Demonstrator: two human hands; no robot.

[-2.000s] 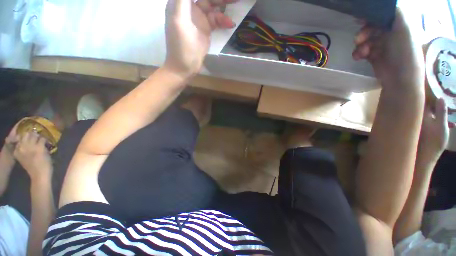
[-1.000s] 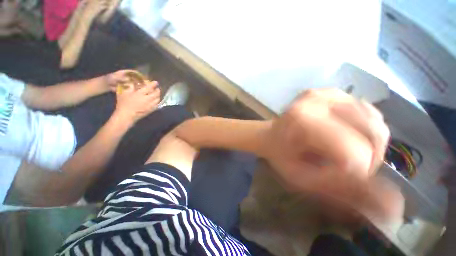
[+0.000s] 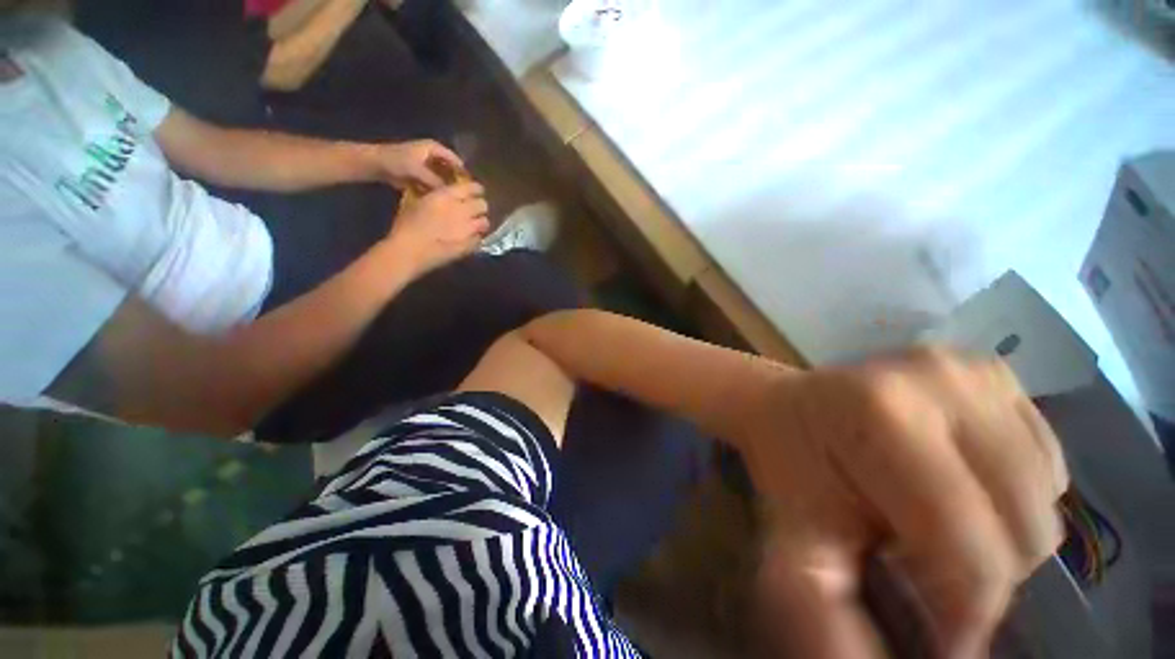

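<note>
My left hand (image 3: 915, 489) is large and blurred in the lower right, close to the camera, with its fingers bent downward. I cannot tell whether it holds anything. Just right of it lies a coiled cable bundle (image 3: 1090, 541) of dark, red and yellow wires, partly hidden by my hand. It lies in an open pale box base (image 3: 1111, 457) that runs to the right edge. My right hand is not in view.
A bench with white sheet (image 3: 773, 142) and a light brown edge (image 3: 631, 193) runs diagonally. A white printed box (image 3: 1140, 277) stands at the right. A seated person in a white shirt (image 3: 142, 193) holds a yellow-brown ring (image 3: 442, 173). Another person's arm shows at the top.
The view has swung left since the oldest frame, and my right hand has left the picture. Since one second ago, my left hand sits slightly lower and further right in view.
</note>
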